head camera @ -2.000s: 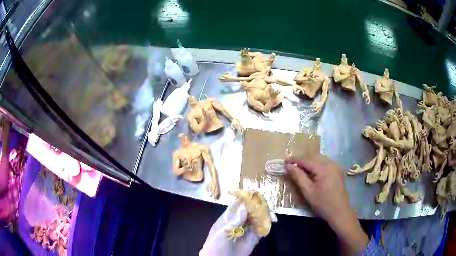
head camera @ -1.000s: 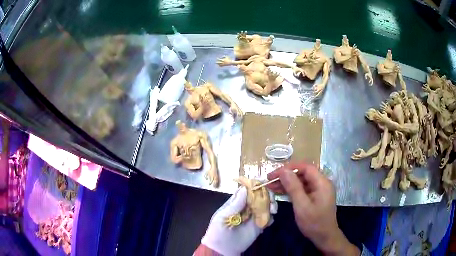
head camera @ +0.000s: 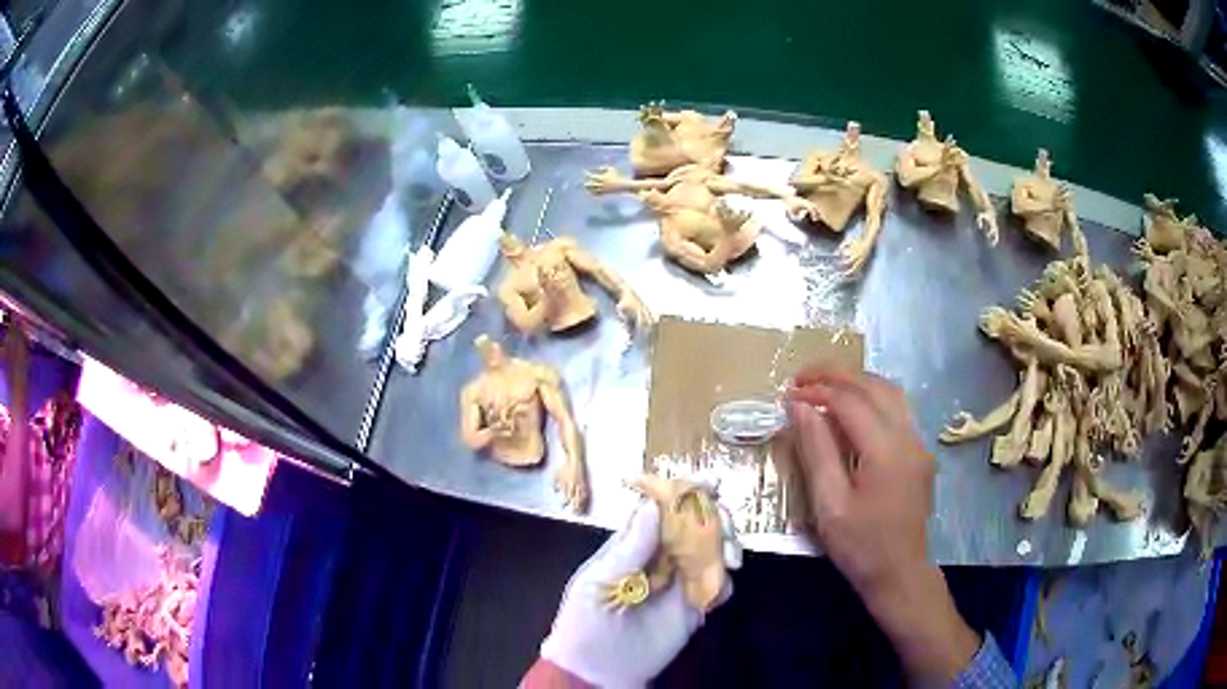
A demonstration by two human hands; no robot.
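My left hand (head camera: 622,608), in a thin white glove, holds a tan torso (head camera: 694,541) at the bench's front edge. My bare right hand (head camera: 868,491) is over the right side of the brown cardboard pad (head camera: 686,370), its thumb and fingertips pinched together beside the clear oval glue dish (head camera: 748,421). The thin applicator stick is hard to make out at the fingertips; the fingers mostly hide it. The cardboard has wet, shiny streaks.
Tan torsos (head camera: 521,411) lie left of and behind the pad. Arm parts (head camera: 1076,364) are heaped at the right. Squeeze bottles (head camera: 464,172) and a limp white glove (head camera: 433,323) lie by the slanted glass. A green belt (head camera: 754,54) runs behind; a purple-lit crate (head camera: 148,606) is lower left.
One second ago my right hand held the stick against the torso; now it is up and back beside the dish. My left hand still holds the torso in nearly the same place.
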